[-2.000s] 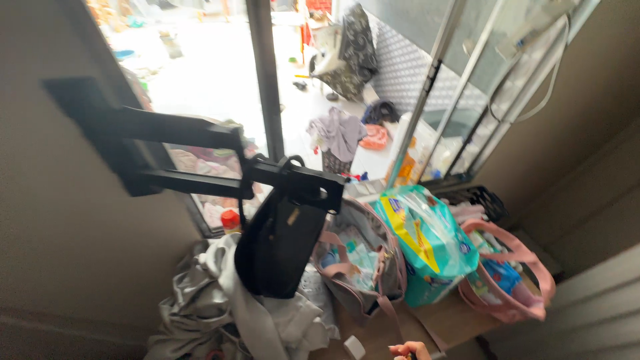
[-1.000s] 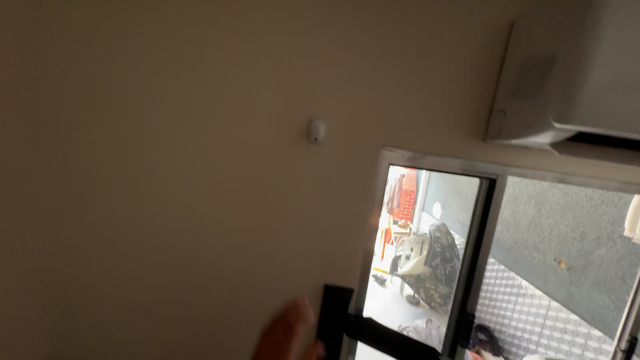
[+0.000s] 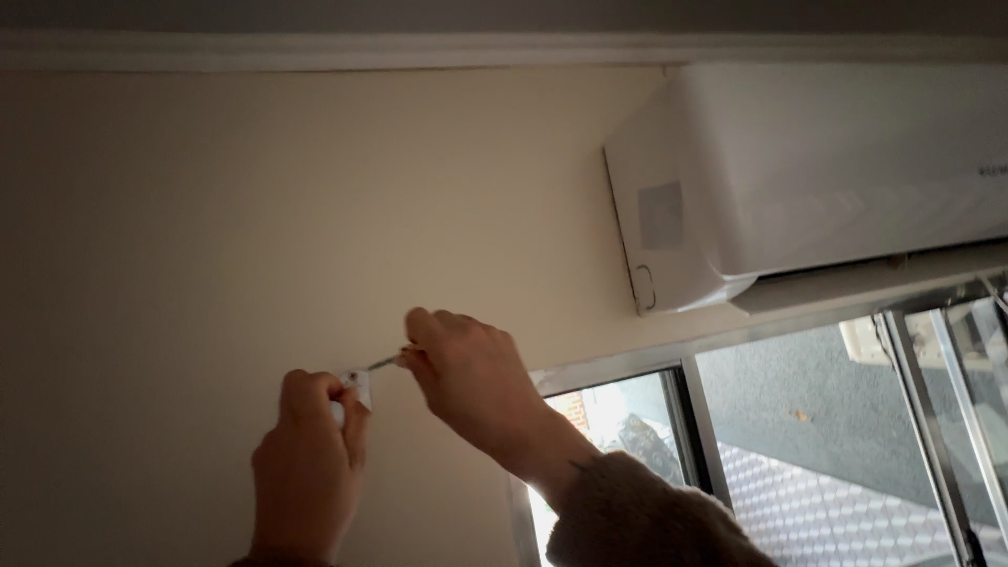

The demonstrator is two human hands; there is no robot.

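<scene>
My left hand [image 3: 315, 441] is raised against the pale wall, thumb and fingers pinching a small white plastic piece [image 3: 359, 386] with a dark spot near its top. Up and to the right of it, my right hand [image 3: 465, 378] grips a thin metal tool [image 3: 383, 363], perhaps a small screwdriver; its handle is mostly hidden in my fingers. The shaft points down and left, its end at the upper right of the white piece. Whether the tip touches the piece cannot be told.
A white wall-mounted air conditioner [image 3: 827, 181] fills the upper right. Under it is a sliding window with a metal frame [image 3: 697, 425], partly behind my right forearm. A pale moulding [image 3: 394, 55] runs along the top of the wall [image 3: 236, 220].
Both hands are now up at the wall, where one second ago only one blurred hand showed low in view. The view has swung upward from the window and bags.
</scene>
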